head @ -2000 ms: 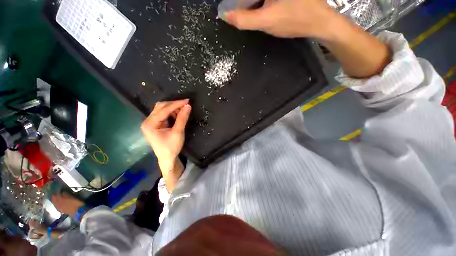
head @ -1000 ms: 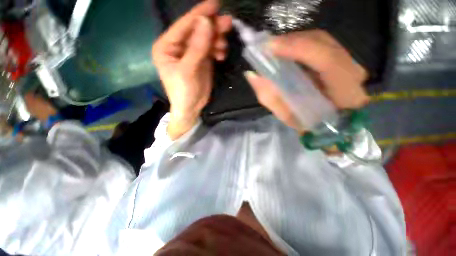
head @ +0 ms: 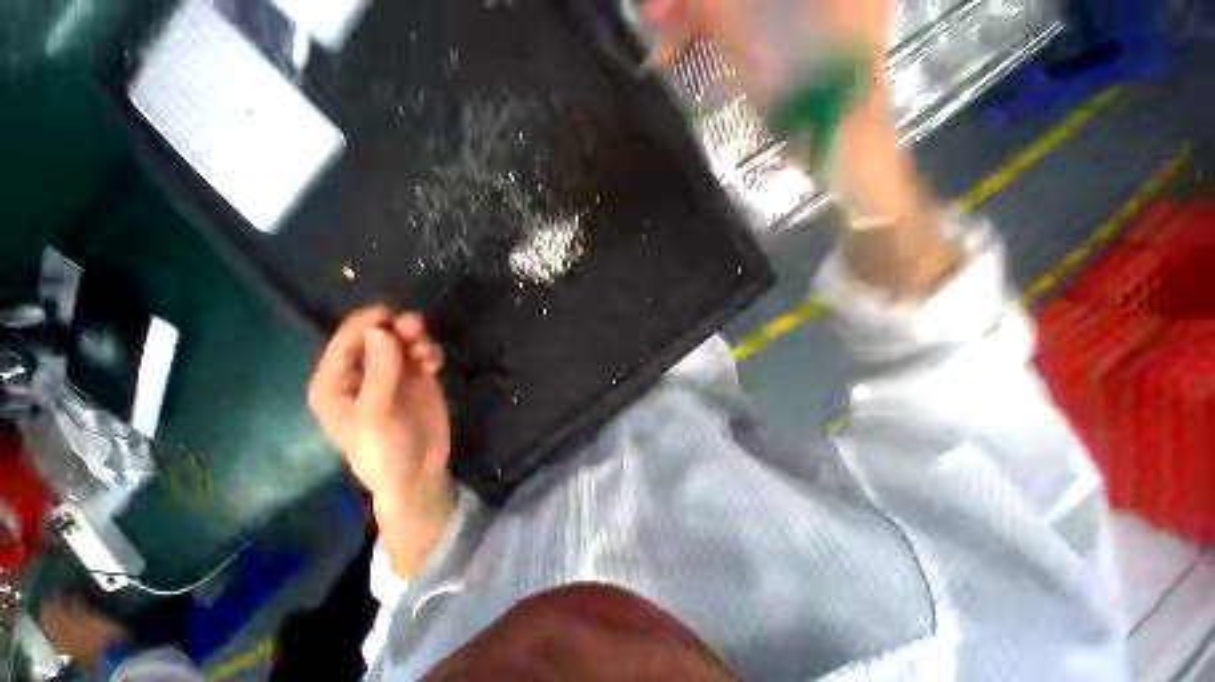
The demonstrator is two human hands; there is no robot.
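Observation:
The black work tray (head: 640, 287) lies in front of me. A silvery heap of small metal parts (head: 548, 251) sits on it, with specks scattered around. My left hand (head: 387, 413) is at the tray's left near edge with its fingers curled together; whether a tiny part is between them cannot be told. My right hand (head: 760, 40) is blurred at the top edge, partly cut off, beyond the tray's right edge. It holds the dispensing syringe, whose green cap (head: 822, 100) shows; the needle tip cannot be made out.
White cards or lids (head: 240, 120) lie at the tray's far left. A silvery blister tray (head: 766, 167) is right of the tray. Red stacked bins (head: 1146, 360) stand at the right, over a grey floor with yellow lines. Another person's hand (head: 77, 626) is at lower left.
The view has shifted. My right hand with the syringe has moved from beside my left hand to the upper right. My left hand has moved down and left in the picture.

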